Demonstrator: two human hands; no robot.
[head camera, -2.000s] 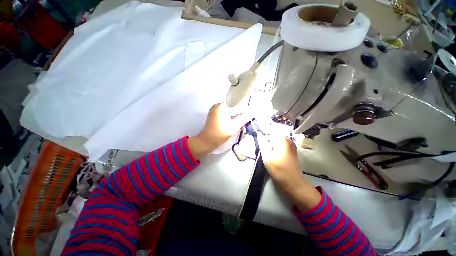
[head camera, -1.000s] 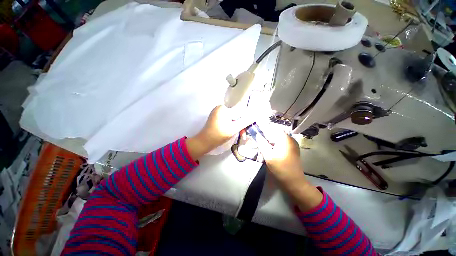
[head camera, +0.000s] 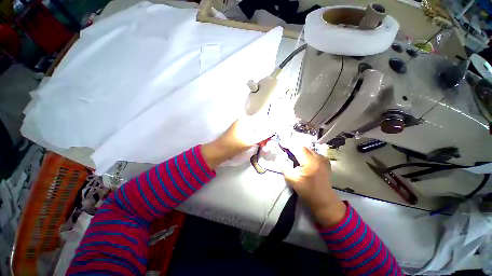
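Observation:
A dark strip (head camera: 286, 215) hangs over the table's front edge and runs up through my right hand to the brightly lit needle area. My right hand (head camera: 310, 175) is closed on the strip just in front of the needle. My left hand (head camera: 237, 141) is beside the needle area on the left; its fingertips are washed out by the lamp light, so its hold cannot be made out. A small dark loop (head camera: 258, 161) lies between the hands, with a bit of red above it. The presser foot and needle are lost in glare.
The sewing machine head (head camera: 415, 102) fills the right, with a white tape roll (head camera: 350, 40) on top. The lamp (head camera: 261, 96) is left of the needle. White fabric (head camera: 145, 81) covers the left. Red-handled snips (head camera: 398, 186) and black tools (head camera: 426, 154) lie right; an orange crate (head camera: 48, 199) stands lower left.
My right hand has moved slightly right and towards me, its fingers curling more. The hanging strip has shifted right and now bends. The small dark loop has changed shape.

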